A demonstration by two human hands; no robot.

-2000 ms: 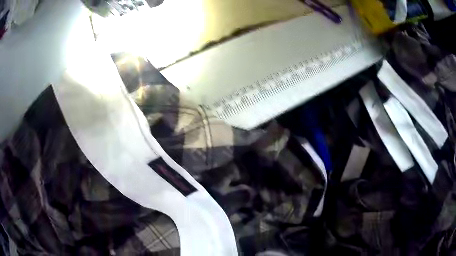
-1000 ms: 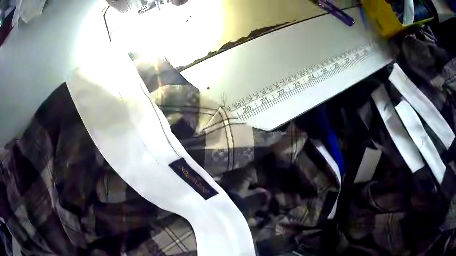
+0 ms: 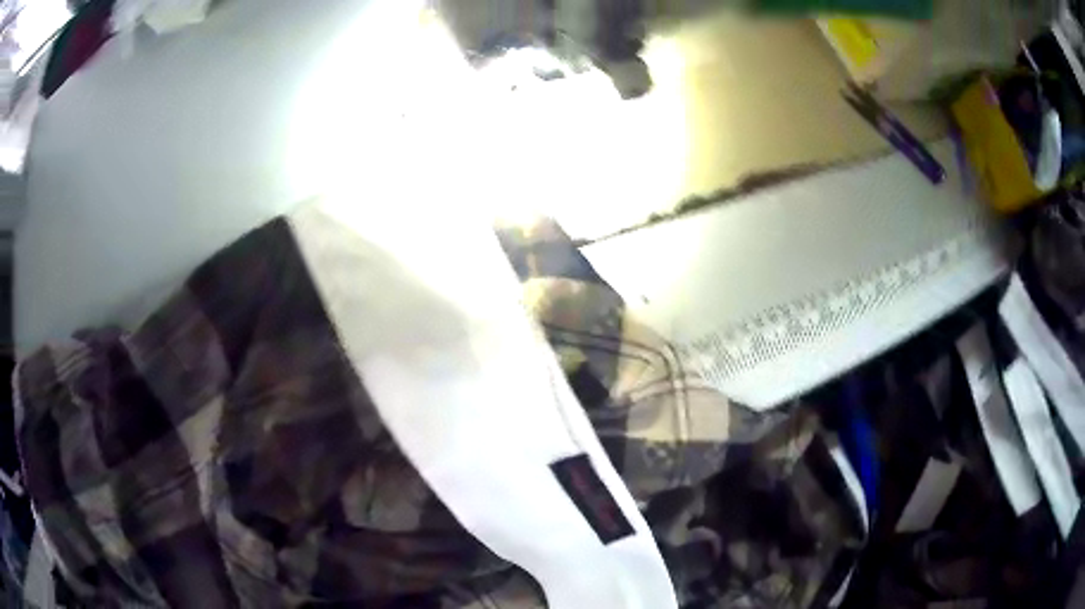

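A long curved white band [image 3: 440, 393] lies on the brown plaid garment [image 3: 274, 440] and runs up into bright glare under the sewing machine head [image 3: 547, 30]. A small dark label [image 3: 594, 497] sits on the band near its right edge; its lettering is blurred. Plaid cloth lies on both sides of the band, with a stitched corner at its right. The needle area is washed out by glare. Neither of my hands is in the picture.
A pale ruler scale [image 3: 833, 303] runs along the front table edge. Purple thread snips [image 3: 898, 133] lie at the upper right, beside a yellow box [image 3: 997, 149]. Loose white strips [image 3: 1041, 440] lie on dark plaid cloth at the right. A tan sheet [image 3: 761, 119] has a ragged dark edge.
The view has shifted, so the band, label, ruler and snips appear further right and lower. More of the machine head and left table shows. The band's lie on the cloth looks much the same.
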